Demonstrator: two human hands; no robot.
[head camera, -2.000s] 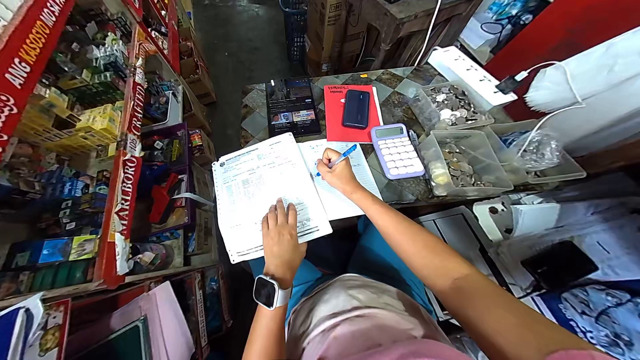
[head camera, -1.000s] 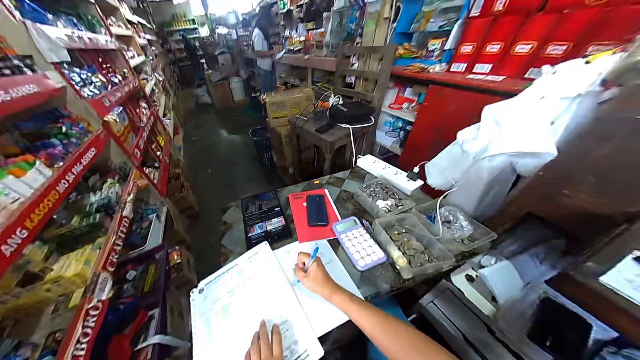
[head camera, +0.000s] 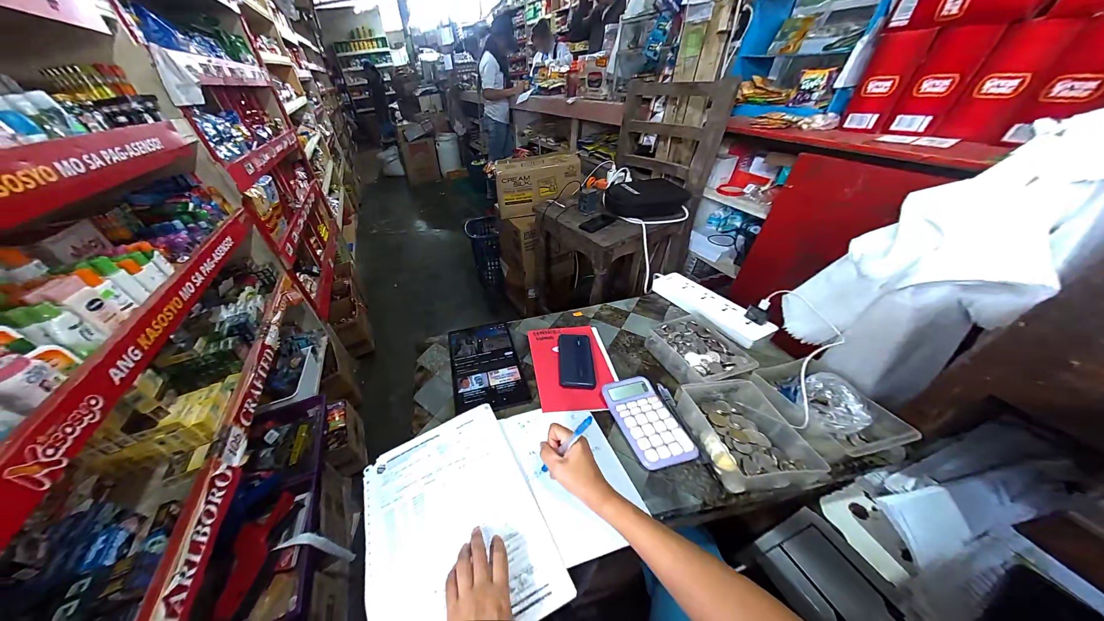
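My right hand (head camera: 573, 466) grips a blue pen (head camera: 576, 434), its tip down on a white sheet of paper (head camera: 595, 509). Spread flat, my left hand (head camera: 479, 580) rests on the lower part of a printed document (head camera: 440, 509) just left of that sheet. A lilac calculator (head camera: 649, 423) lies right of the writing hand. Beyond the sheet is a red booklet (head camera: 548, 379) with a dark phone-like device (head camera: 576, 361) on it. A black tablet (head camera: 489, 366) showing a lit screen lies left of the booklet.
Plastic containers of coins (head camera: 749, 435) stand at the table's right, with a white power strip (head camera: 714, 309) behind them. Stocked store shelves (head camera: 129, 345) line the left. A wooden stool (head camera: 604, 241) holds a black case. Farther back a person (head camera: 496, 86) stands near a counter.
The view has tilted up strongly, bringing the aisle and back of the store into sight. My right hand still holds the pen on the sheet, and my left hand stays on the document.
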